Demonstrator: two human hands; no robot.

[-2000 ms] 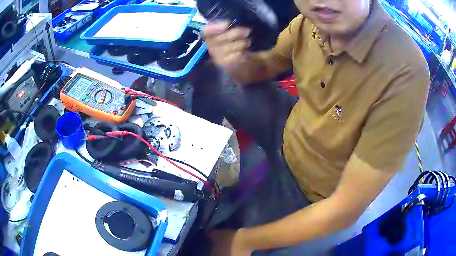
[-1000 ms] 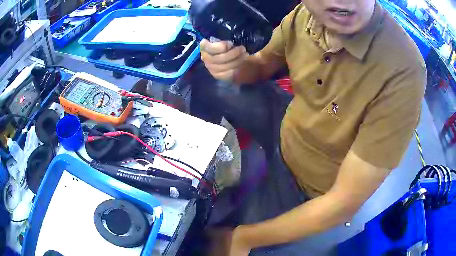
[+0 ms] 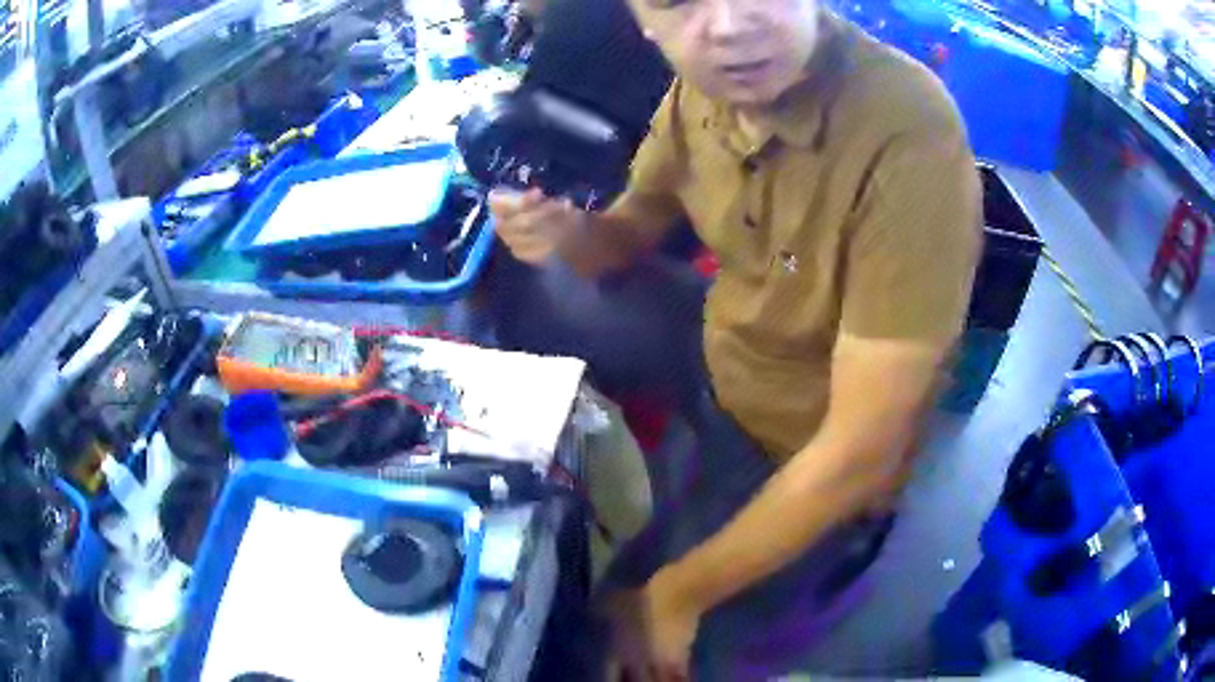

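Neither of my hands is in view. Nearest in front of me is a parts tray (image 3: pixel 344 496) with a blue rim and white liner. A black ear pad (image 3: pixel 401 562) with a dark centre lies in it at the right, and part of another dark piece shows at the bottom edge. Behind the tray are an orange-edged multimeter (image 3: pixel 293 357), a small blue cup (image 3: pixel 257 425) and dark round pads (image 3: pixel 349 433) with a red test lead across them. The picture is blurred.
Another person (image 3: pixel 826 227) in a brown shirt sits across the bench corner, one raised hand holding a shiny black object (image 3: pixel 540 140). More blue trays (image 3: pixel 349 200) stand at the back left. Blue crates (image 3: pixel 1086 533) with black headphones are at the right.
The view has shifted, so the tray and bench sit lower and further right, and the person sits further left. The black object is still in the person's raised hand.
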